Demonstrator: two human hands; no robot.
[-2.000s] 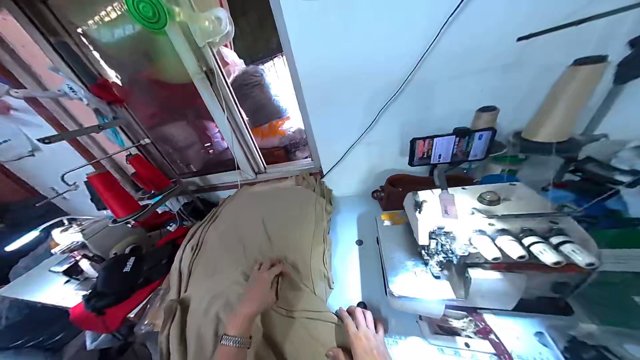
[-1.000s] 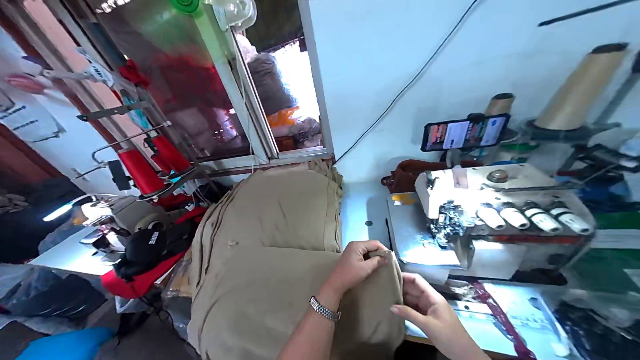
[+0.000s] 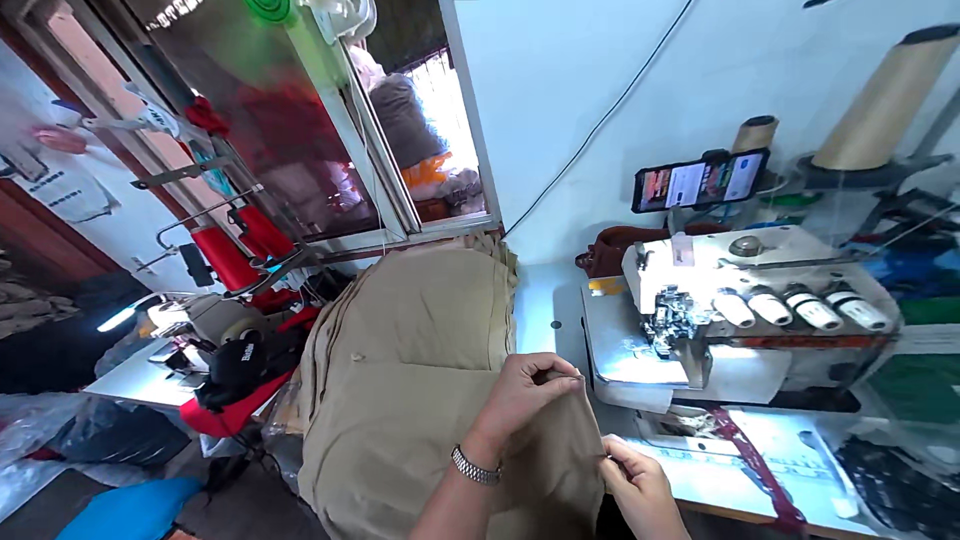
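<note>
A large stack of khaki fabric pieces (image 3: 420, 315) lies on the table below the window. My left hand (image 3: 534, 386), with a metal watch on the wrist, pinches the edge of the top khaki piece (image 3: 555, 450) between thumb and fingers. Lower and to the right, my right hand (image 3: 636, 476) grips the same edge, so it runs taut between both hands. An overlock sewing machine (image 3: 750, 300) with its lamp lit stands to the right of the hands.
A phone (image 3: 701, 180) is mounted above the machine, near thread cones (image 3: 862, 105). At left are a second sewing machine (image 3: 217, 315), a black cap (image 3: 238, 361) and red thread cones (image 3: 225, 259). A maroon strip (image 3: 757, 465) lies on the right table.
Two seconds ago my left hand lay flat on the stack; it has moved right and now pinches the edge. Since one second ago, my right hand has closed on the edge lower down.
</note>
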